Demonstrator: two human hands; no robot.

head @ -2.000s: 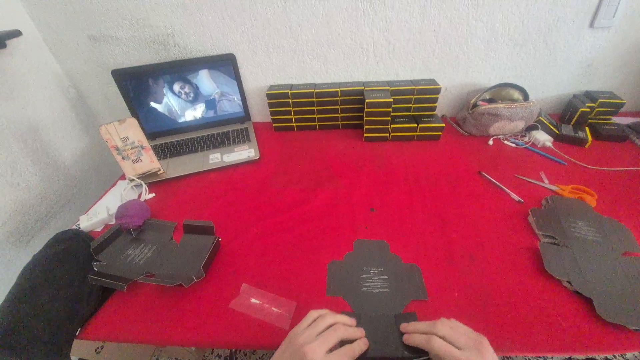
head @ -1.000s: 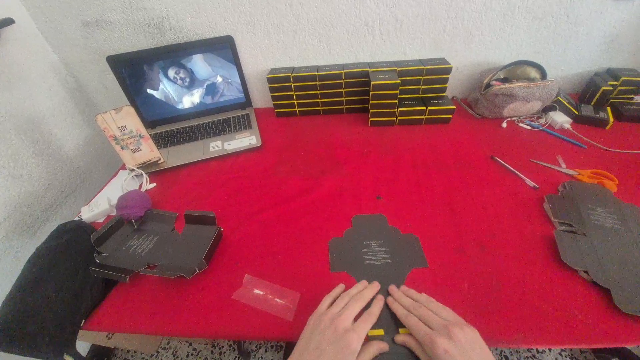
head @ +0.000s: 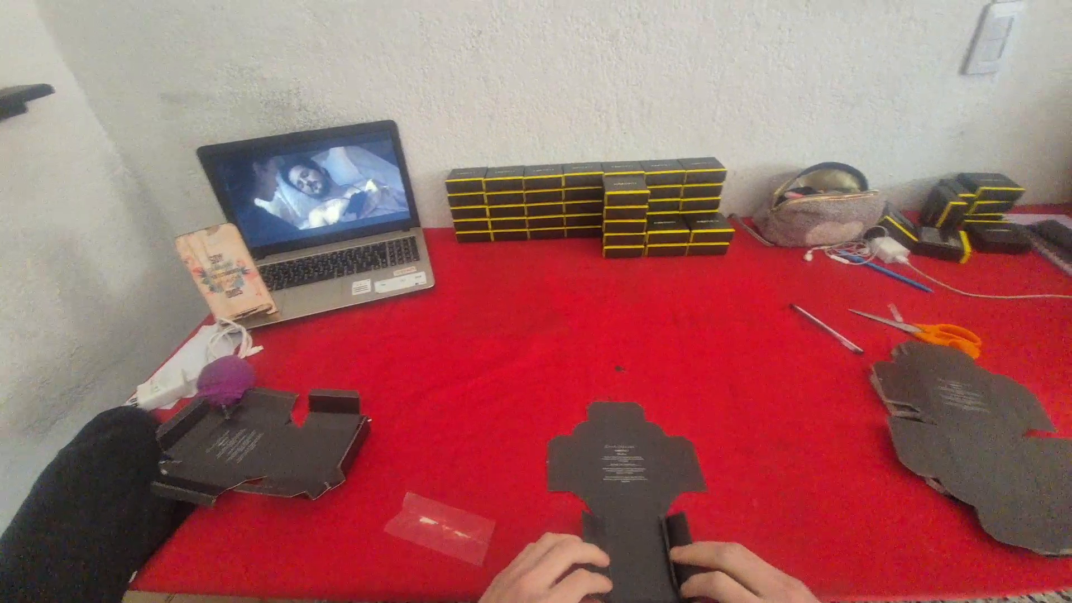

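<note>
A black die-cut cardboard box blank lies on the red cloth at the bottom centre, printed side up, its wide flaps flat at the far end. Two narrow side flaps near the table's front edge stand folded up. My left hand presses its fingers on the left flap, and my right hand has its fingers on the right flap. The near end of the blank is cut off by the frame. To the left lies a clear plastic sleeve.
Partly folded blanks lie left, flat blanks right. Orange-handled scissors and a pen lie beyond. Stacked black-and-yellow boxes, a laptop and a pouch stand along the back.
My hands have moved apart from their place together over the blank's near part to its two sides. The side flaps now show raised between them, and the yellow marks are out of sight.
</note>
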